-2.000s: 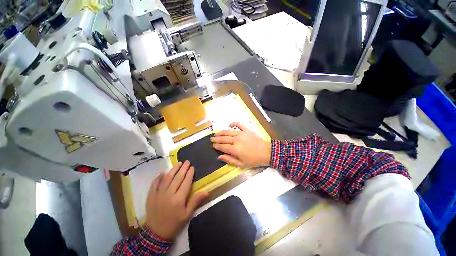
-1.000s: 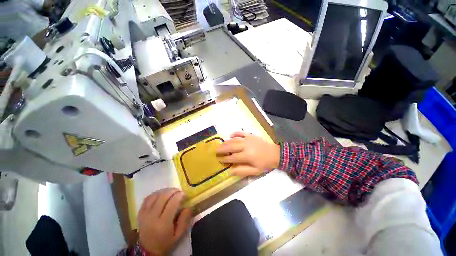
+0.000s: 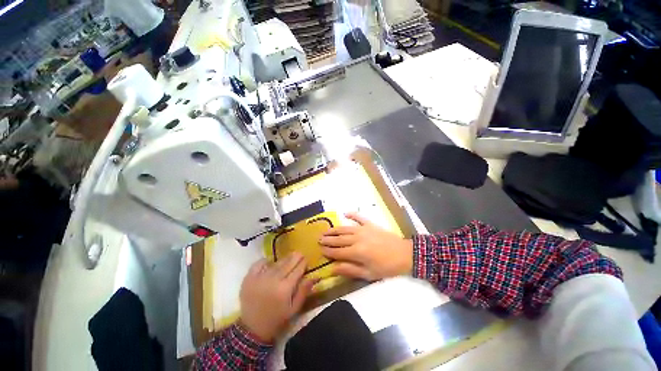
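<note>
The amber-yellow template flap (image 3: pixel 304 245) lies closed on the white, yellow-bordered template (image 3: pixel 228 279), with a dark rounded outline slot showing. A dark strip (image 3: pixel 303 213) shows just behind the flap. My right hand (image 3: pixel 368 250) rests flat with its fingertips on the flap's right side. My left hand (image 3: pixel 274 296) rests with its fingers on the flap's front left part. Neither hand grips anything that I can see. The black fabric under the flap shows only through the slot.
The white machine head (image 3: pixel 199 170) stands behind left. Black fabric pieces lie in front (image 3: pixel 332 339), at the left (image 3: pixel 125 330) and on the grey bed at the right (image 3: pixel 453 165). A control screen (image 3: pixel 542 80) and a black pile (image 3: pixel 558 177) stand at the right.
The raised flap has come down over the black panel. My left hand has moved from beside the flap onto it. The view has shifted, so the scene sits further right.
</note>
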